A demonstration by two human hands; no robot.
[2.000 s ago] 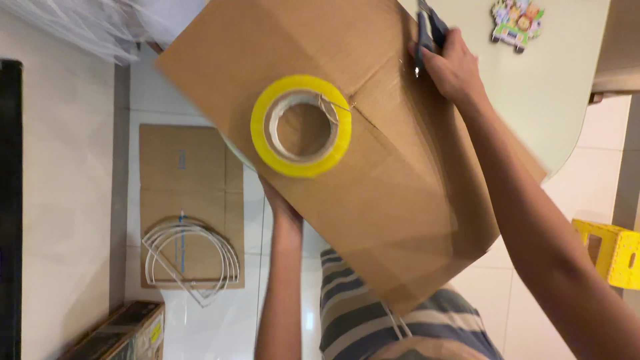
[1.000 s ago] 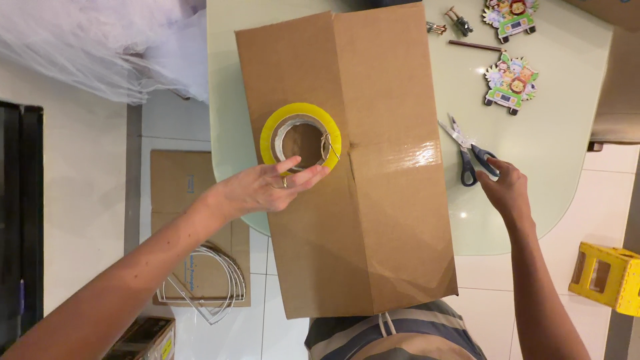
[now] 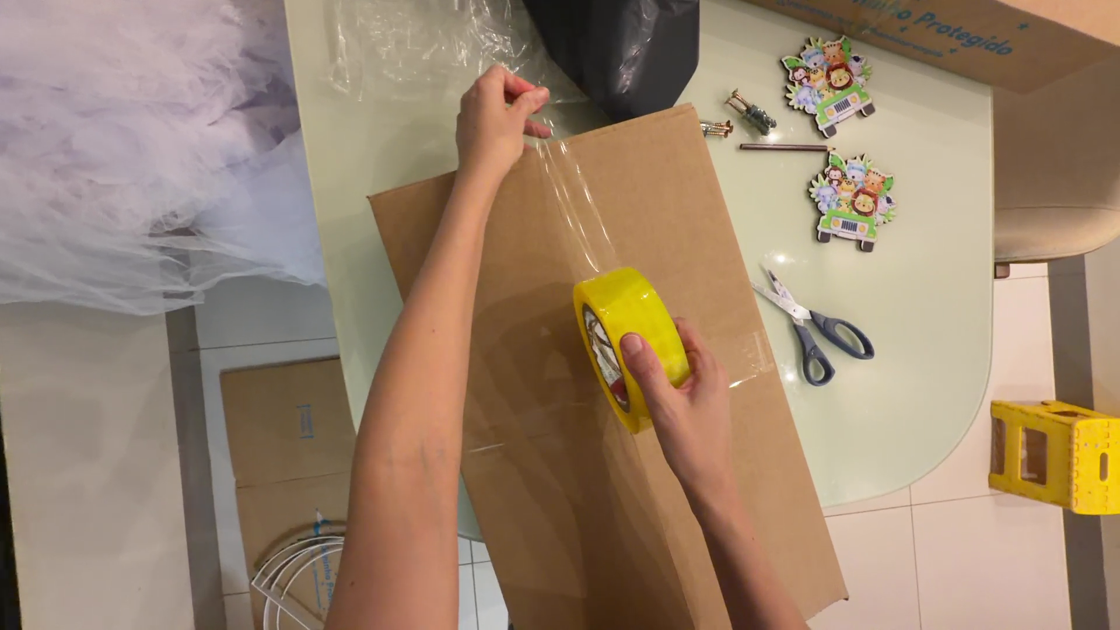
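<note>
A brown cardboard box [image 3: 525, 254] lies at an angle over the front of the pale green glass table [image 3: 910, 350]. My right hand [image 3: 691, 394] grips a roll of clear packing tape with a yellow look [image 3: 647, 324], tilted on edge above the middle of the box. From the roll a clear strip of tape [image 3: 573, 201] stretches to the far edge, where my left hand [image 3: 503, 118] pinches its free end. Another piece of tape [image 3: 757, 359] is stuck across the box's right edge. Scissors with dark blue handles [image 3: 814, 328] lie on the glass just right of the box, blades slightly apart.
Two wooden animal-and-truck cutouts [image 3: 829, 86], a pencil [image 3: 783, 147] and screws [image 3: 751, 112] lie at the back right. Behind are a black plastic bag [image 3: 621, 52] and a printed carton [image 3: 945, 39]. White tulle [image 3: 131, 157] hangs left; a yellow step stool [image 3: 1050, 455] stands right.
My right hand has let go of the scissors, now on the table, and holds the tape roll. My left hand has moved from the roll to the box's far edge, and tape is pulled out.
</note>
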